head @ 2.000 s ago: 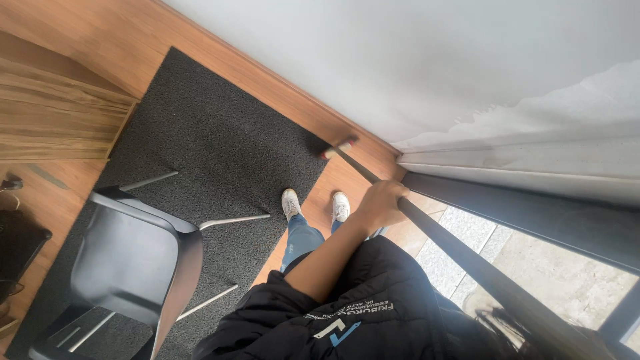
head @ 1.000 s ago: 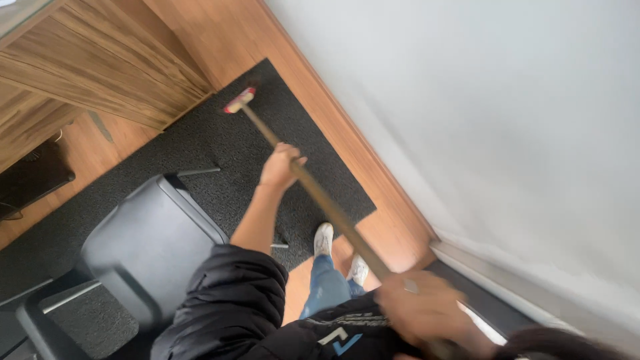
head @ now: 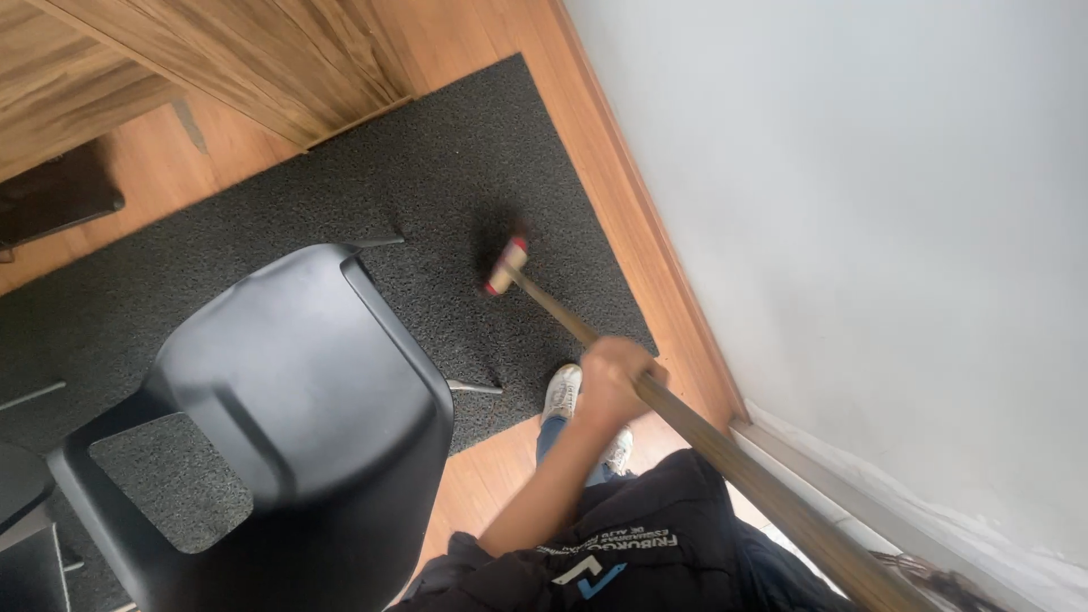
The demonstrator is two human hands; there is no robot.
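My left hand is closed around the wooden handle of a broom, in the lower middle of the view. The handle slants from the bottom right up to the broom's head, a pale block with red ends, slightly blurred, on the dark grey floor mat. My right hand is not in view; the handle's upper part runs out of the frame at the bottom right.
A black armchair with metal legs stands on the mat at left. Wood-grain furniture is at the upper left, a dark object beside it. A white wall rises at right. My shoes are at the mat's edge.
My left hand has drawn the broom's head back along the mat, from near the wooden furniture toward my feet. My right hand, on the handle a second ago, has left the view.
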